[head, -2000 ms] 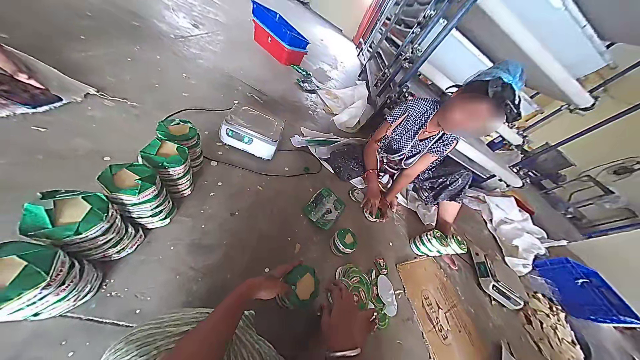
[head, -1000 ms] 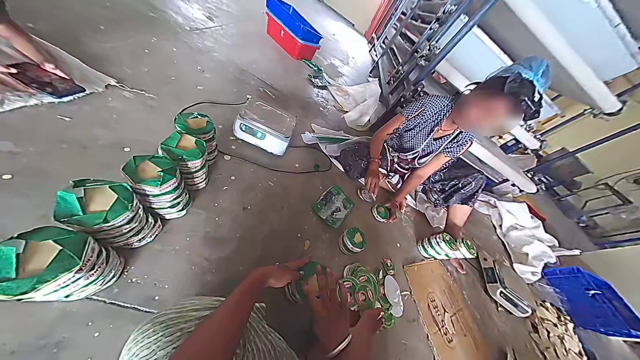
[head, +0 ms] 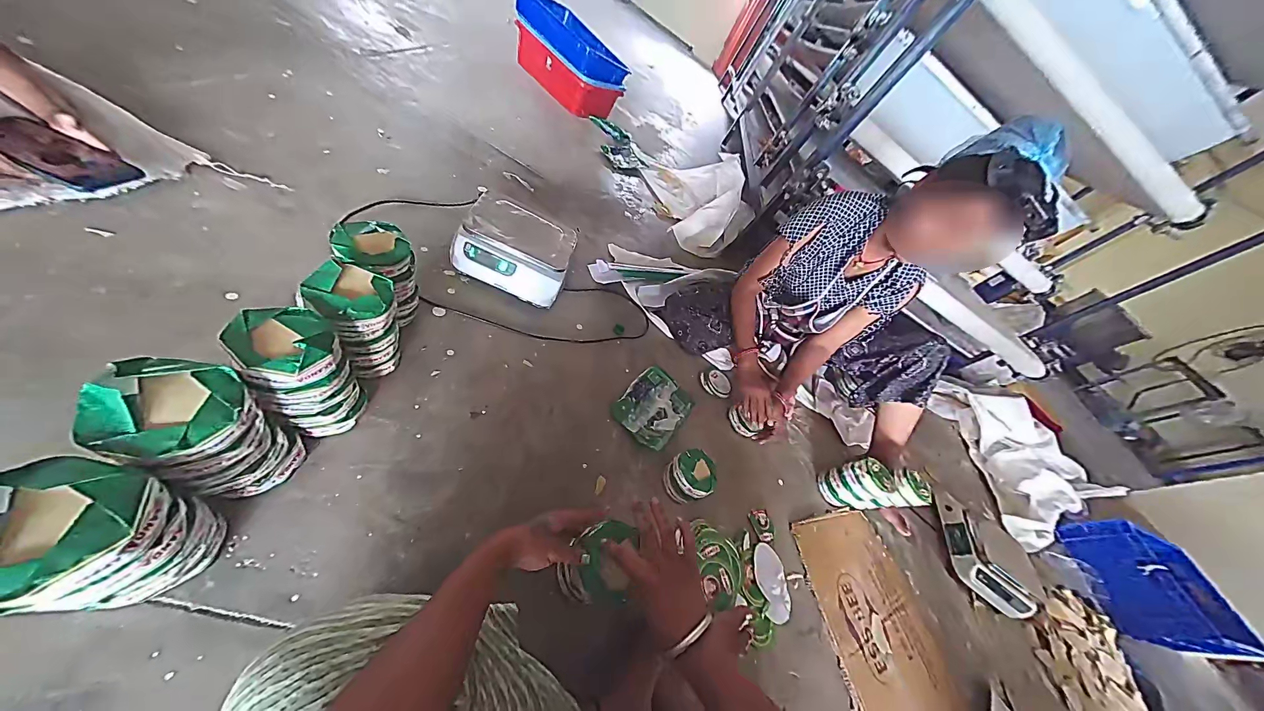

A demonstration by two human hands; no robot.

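Observation:
A small round stack with a green wrapper point(head: 595, 578) stands on the floor between my hands. My left hand point(head: 553, 538) holds its left side. My right hand point(head: 671, 578) lies over its top and right side, fingers extended, hiding part of it. Just beyond stands another green-wrapped stack point(head: 694, 475). Loose green printed discs point(head: 721, 563) lie scattered to the right of my right hand, beside a white oval piece point(head: 771, 583). Farther off lies a green printed plastic packet point(head: 653, 407).
Tall green-topped stacks point(head: 286, 341) line the left. A digital scale point(head: 513, 252) with a cable is beyond. A seated co-worker point(head: 839, 267) handles a small stack point(head: 748, 420). At right are flattened cardboard point(head: 869, 612), another scale point(head: 978, 563) and a blue crate point(head: 1155, 588).
My right hand, beside the stack two seconds ago, now lies over it. The co-worker's hands, apart one second ago, are together on a small stack.

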